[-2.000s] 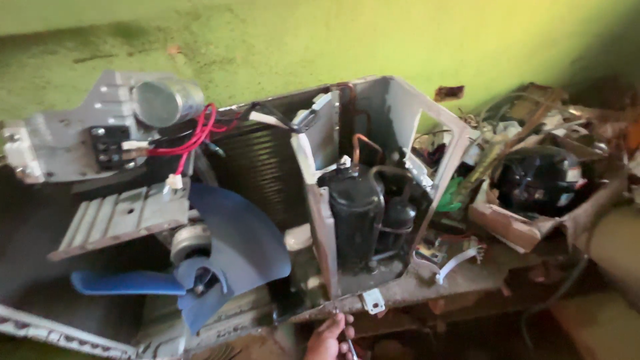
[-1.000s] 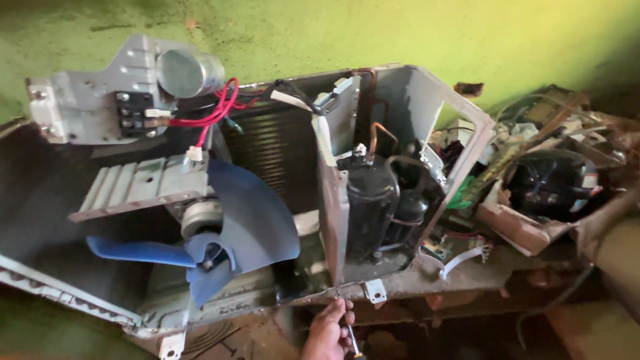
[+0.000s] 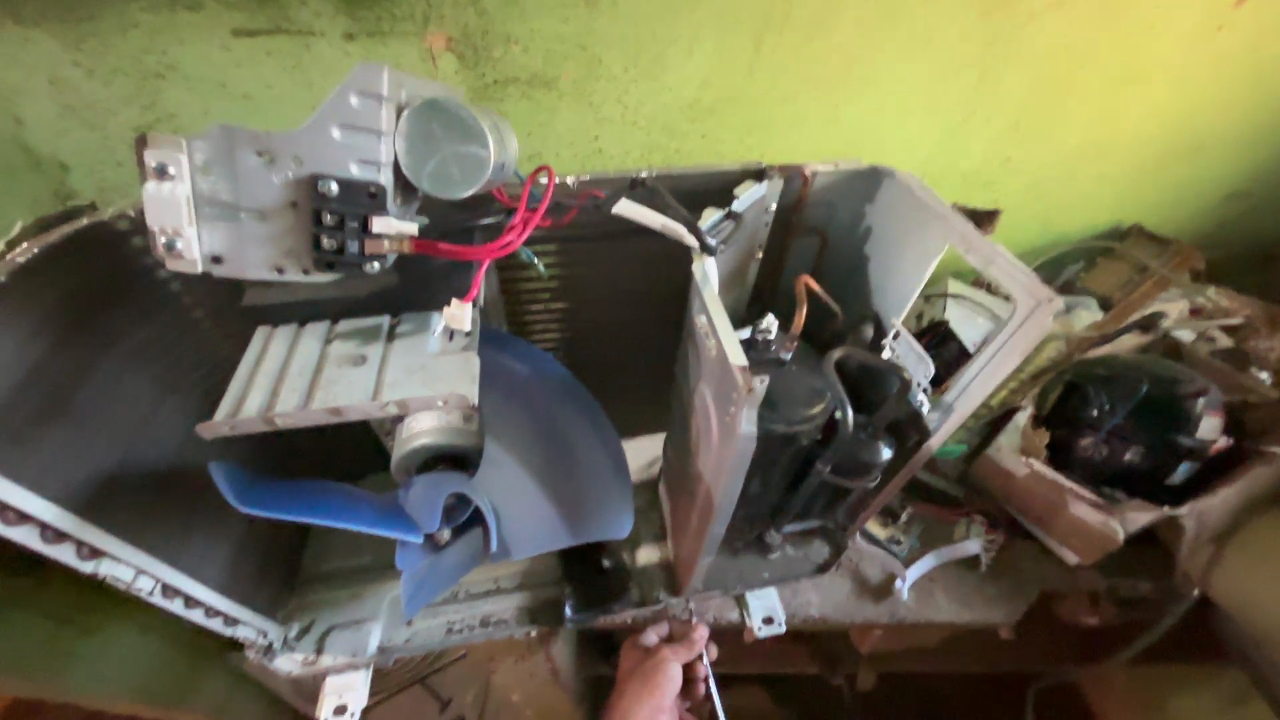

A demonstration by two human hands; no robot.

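Note:
One bare hand shows, at the bottom centre, and I take it for my left hand (image 3: 660, 668); its fingers close around a thin metal tool (image 3: 713, 684) whose type I cannot tell. The fingertips are at the front lower edge of an opened air-conditioner outdoor unit (image 3: 480, 630), just below the metal partition (image 3: 712, 430). Left of the partition is a blue fan (image 3: 555, 450) on its motor (image 3: 437, 440). To its right stands a black compressor (image 3: 785, 420) with copper piping (image 3: 812, 292). My other hand is out of view.
A metal bracket (image 3: 270, 180) with a capacitor (image 3: 455, 148) and red wires (image 3: 500, 243) rises above the fan. Mounting feet (image 3: 765, 612) project from the unit's front edge. At the right, another black compressor (image 3: 1130, 425) lies in a torn cardboard box (image 3: 1045, 505) among scrap.
The hand remains at the unit's front lower edge below the partition, with the thin tool still in its fingers. The view has shifted somewhat.

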